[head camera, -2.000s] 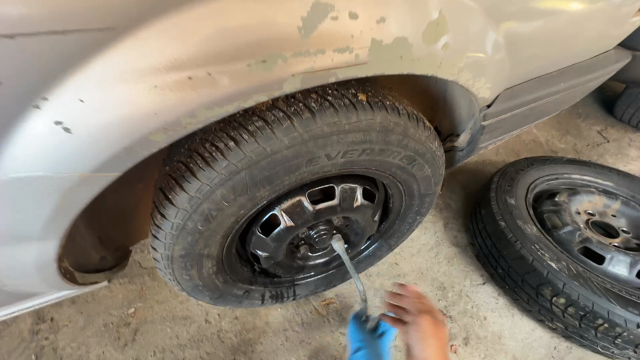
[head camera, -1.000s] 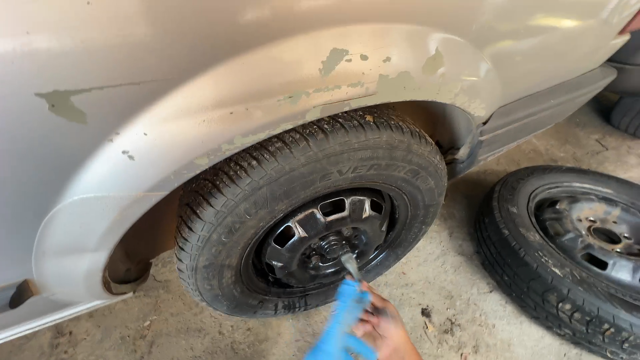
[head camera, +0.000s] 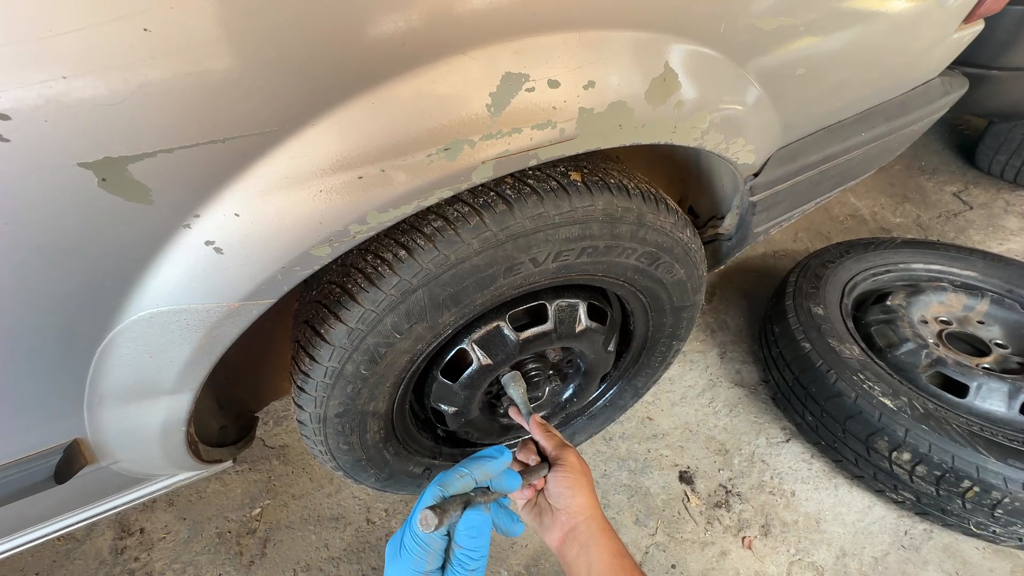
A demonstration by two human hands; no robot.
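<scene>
A metal lug wrench (head camera: 516, 390) meets the wheel near its hub, its socket end at the black steel rim (head camera: 488, 344). My left hand (head camera: 460, 512), in a blue nitrile glove, is closed around the wrench's handle, whose blunt end points back at me. Bare, my right hand (head camera: 560, 488) grips the wrench just above the glove, near the bend and along the shaft. The tire (head camera: 632, 256) on that rim sits under the car's fender. Whether the socket is seated on a lug nut cannot be told.
A silver car body (head camera: 320, 160) with peeling paint arches over the wheel. On the right, a second tire on a steel rim (head camera: 808, 352) lies flat on the concrete floor (head camera: 664, 448). More tires (head camera: 1000, 152) are at the upper right, beyond the dark bumper (head camera: 856, 152).
The wrench's socket end has shifted from the hub's lower right to its left side. My right hand, blurred with fingers spread beside the wrench two seconds ago, now grips it.
</scene>
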